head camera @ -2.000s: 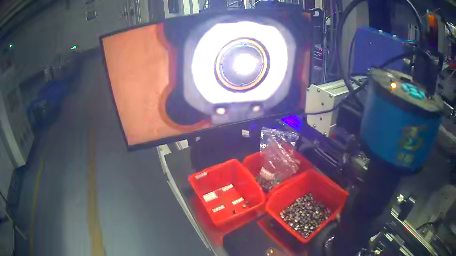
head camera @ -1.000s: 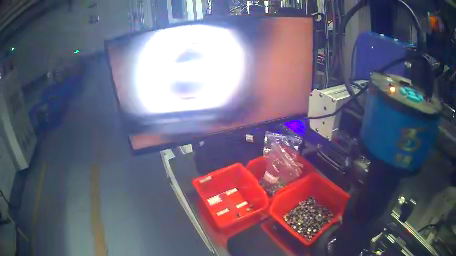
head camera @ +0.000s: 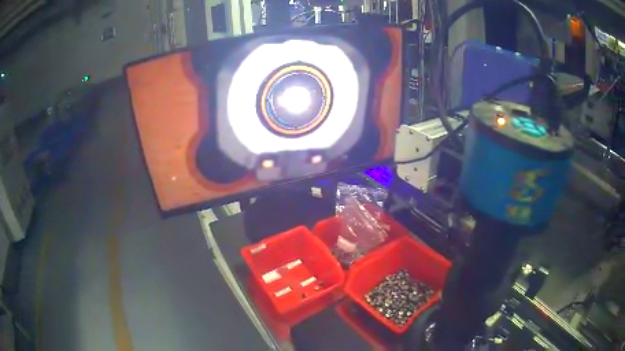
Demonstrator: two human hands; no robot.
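Note:
The monitor (head camera: 164,130) shows a sharp bright white ring with dark inner circles and two small dots below, on an orange-brown background. The blue video microscope (head camera: 514,175) stands at the right on a black body, with a glowing top display. What lies under it is out of the picture. Neither of my hands is in view.
A red bin with white labels (head camera: 295,271) stands below the monitor. Beside it is a red bin of small metal parts (head camera: 401,298). Behind is a red bin with a clear plastic bag (head camera: 363,226). Metal rails (head camera: 541,308) lie at lower right. A yellow-lined aisle runs left.
The ring on the monitor was blurred and further left on the screen one second ago; now it is sharp and nearer the screen's middle. The whole view has shifted slightly.

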